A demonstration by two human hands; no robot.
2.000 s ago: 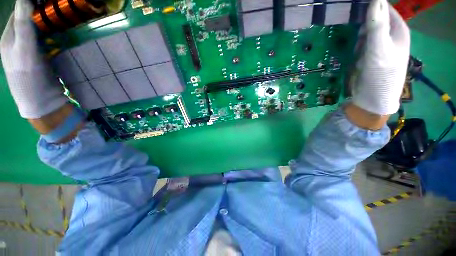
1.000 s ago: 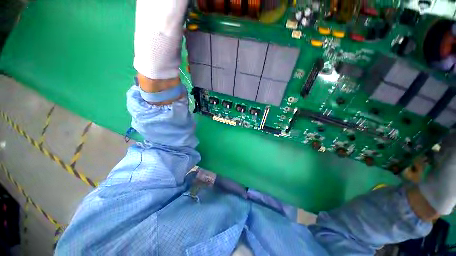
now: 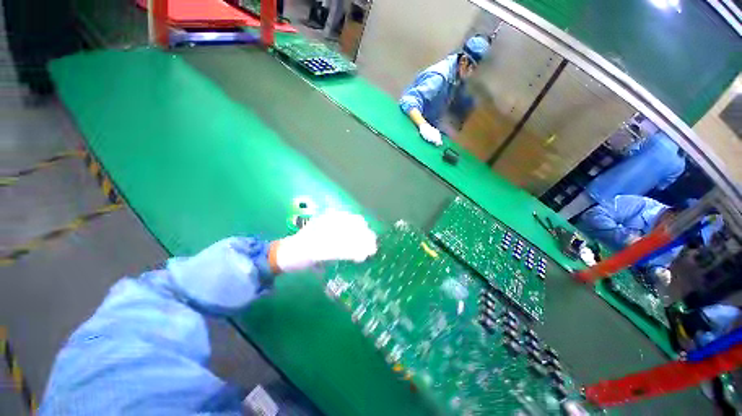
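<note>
A large green circuit board (image 3: 423,309) lies solder side up at the lower middle, with rows of black blocks along its right part; it is blurred. My left hand (image 3: 327,240), in a white glove, is at the board's upper left corner with its fingers curled; whether it grips the edge is not clear. A small green-rimmed reel (image 3: 303,213) is on the mat just behind my left hand. My right hand is not in view.
A second green board (image 3: 492,256) lies on the dark conveyor strip (image 3: 390,175). Another board (image 3: 316,58) is at the far end. Red bars (image 3: 663,378) cross at the right. A person (image 3: 439,85) sits opposite; more people are at the right.
The view has swung up and left. The board now shows its solder side instead of its component side. My right hand has left the picture. The reel, conveyor and people have come into view.
</note>
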